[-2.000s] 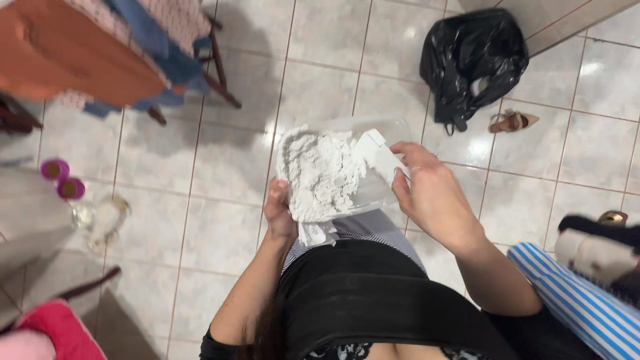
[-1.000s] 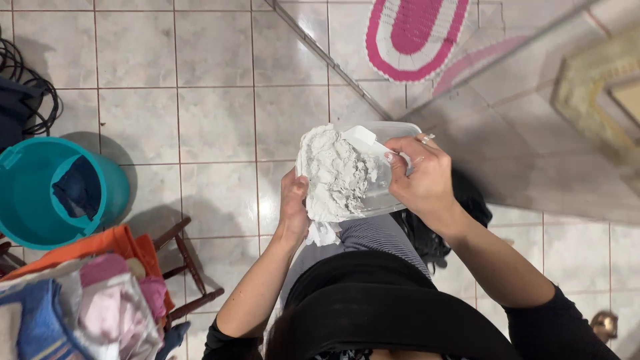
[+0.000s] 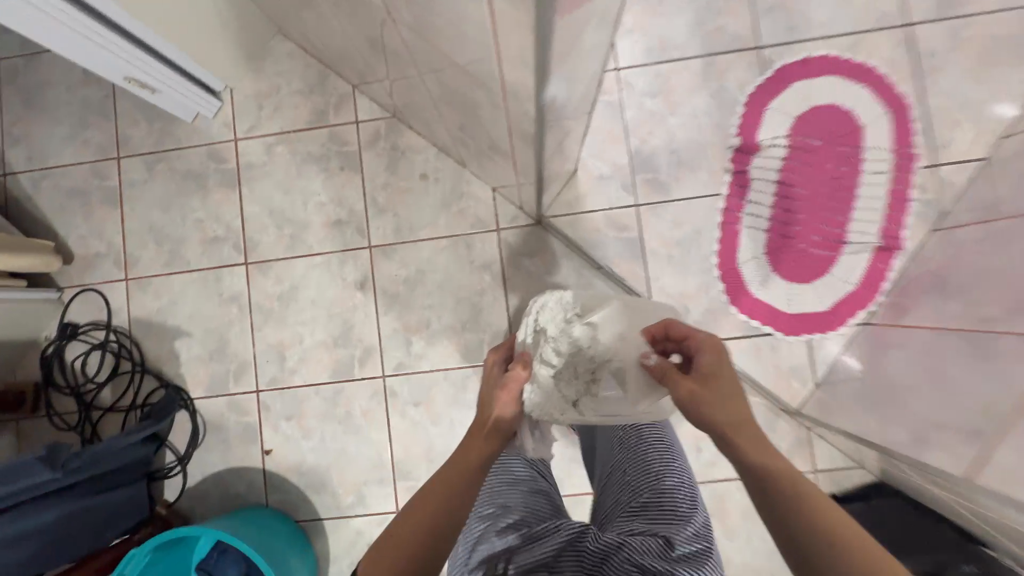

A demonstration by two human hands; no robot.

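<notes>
A clear plastic container (image 3: 616, 400) with clumped white material (image 3: 560, 352) in its left part is held in front of my striped trousers. My left hand (image 3: 506, 384) grips its left end, fingers against the side and white stuff close to the thumb. Below that hand hangs a crumpled white piece (image 3: 534, 440), perhaps cloth or plastic. My right hand (image 3: 692, 372) is at the container's right end, its thumb and forefinger pinched together near the rim. Whether those fingers hold the rim or a small white item cannot be told; blur hides the detail.
A pink and white oval rug (image 3: 816, 192) lies on tiled floor to the upper right, past a wall edge (image 3: 541, 120). At the lower left are a teal bucket (image 3: 272, 544) with dark cloth inside, coiled black cable (image 3: 104, 376) and blue fabric (image 3: 80, 480). A white door (image 3: 136, 60) juts in at top left.
The view has swung a lot, bringing the whole rug into sight. The white tool seen in my right hand in the earlier frames no longer shows plainly. My left hand still holds the container.
</notes>
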